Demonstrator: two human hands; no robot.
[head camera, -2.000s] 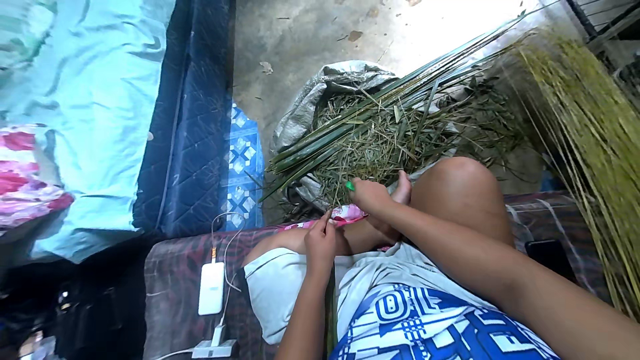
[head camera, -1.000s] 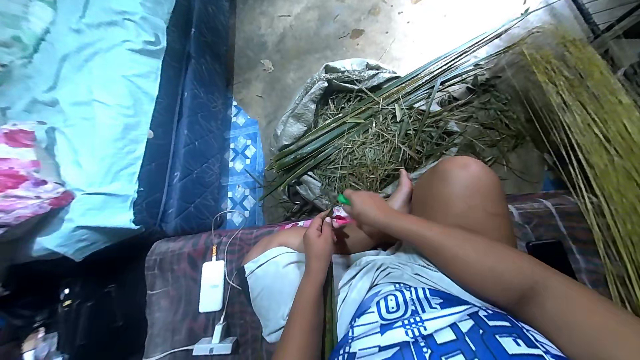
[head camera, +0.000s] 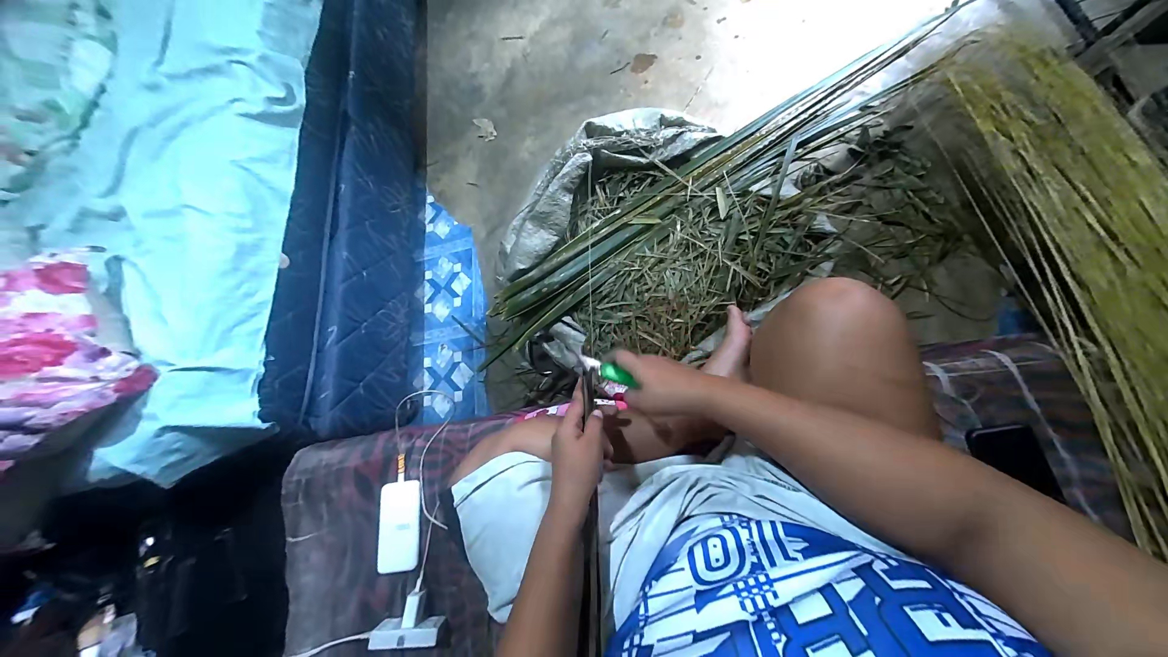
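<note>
My left hand (head camera: 578, 447) pinches a long dark leaf strip (head camera: 593, 547), which runs down over my lap beside the forearm. Just right of its fingertips, my right hand (head camera: 662, 392) is closed on a small knife with a green handle (head camera: 619, 373); its pale blade touches or nearly touches the strip's upper end. A thin strand rises from that spot. Beyond my hands, long green leaf strips (head camera: 630, 224) lie across a heap of leaf shreds (head camera: 675, 292) on a silvery woven sack (head camera: 547, 205). The exact blade contact is blurred.
A bundle of thin yellow-green fibres (head camera: 1077, 210) hangs at the right. On the seat cloth lie a white power bank (head camera: 399, 526) with cables, a white adapter (head camera: 406, 632) and a dark phone (head camera: 1015, 459). A blue mattress (head camera: 365, 210) with a light-blue sheet (head camera: 210, 182) stands at the left.
My right hand with the green-handled knife has come closer to my left fingertips than two seconds ago. A thin upright strand now shows above my hands. My left hand still holds the strip.
</note>
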